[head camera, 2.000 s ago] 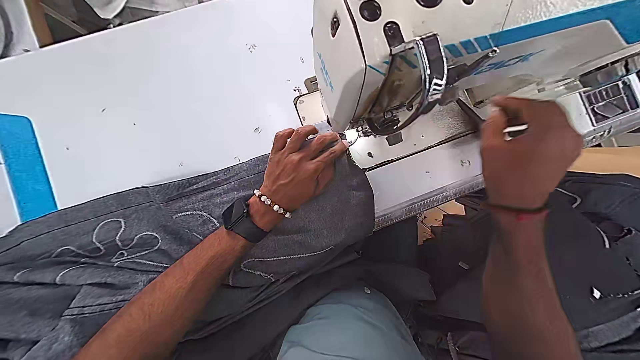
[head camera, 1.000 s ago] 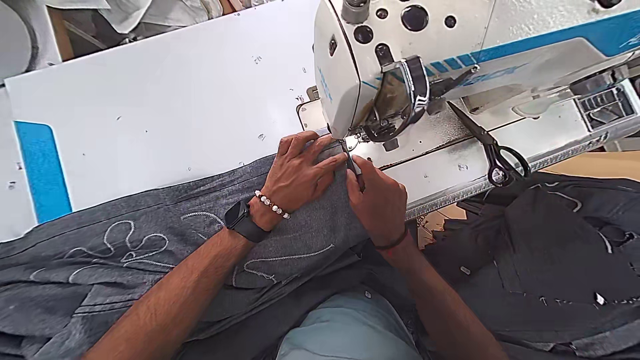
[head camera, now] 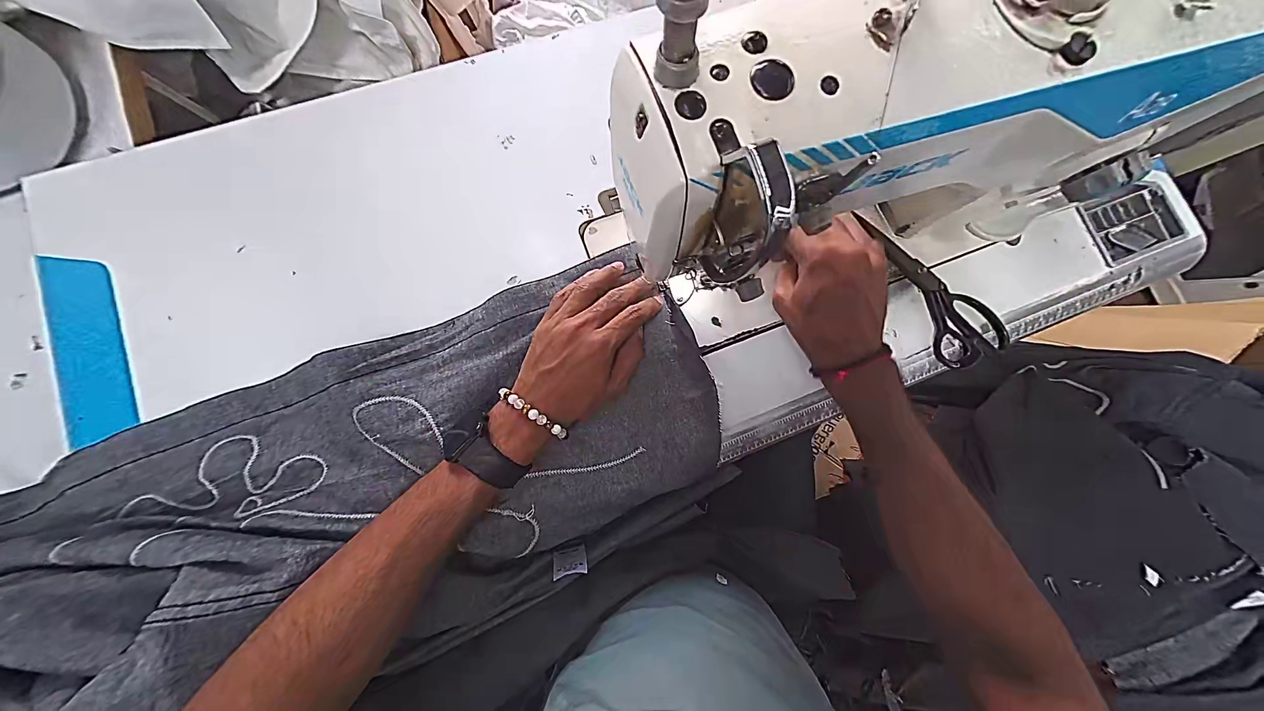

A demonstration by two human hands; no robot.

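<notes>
Dark grey denim fabric (head camera: pixel 632 415) with pale looping stitching lies over the table's front and up to the needle area of a white and blue Jack sewing machine (head camera: pixel 652 168). My left hand (head camera: pixel 588 346) rests on the fabric with its fingertips beside the presser foot; a beaded bracelet and a dark watch are on that wrist. Just right of the needle area, my right hand (head camera: pixel 837 286) is raised by the machine head, fingers curled near a dark looped strap (head camera: pixel 778 188). Whether it holds anything is hidden. Black-handled scissors (head camera: pixel 958 316) lie on the machine bed right of this hand.
A measuring scale (head camera: pixel 780 425) runs along the table's front edge. More dark garments (head camera: pixel 1086 474) are heaped at the right, near brown cardboard (head camera: pixel 1155 331). White cloth (head camera: pixel 326 49) hangs behind the white tabletop (head camera: pixel 296 197). A small parts tray (head camera: pixel 1131 227) is at the far right.
My right hand has moved from beside my left fingertips up and right to the machine head. The scissors, on the bed one second ago, remain there. My left hand stays on the fabric.
</notes>
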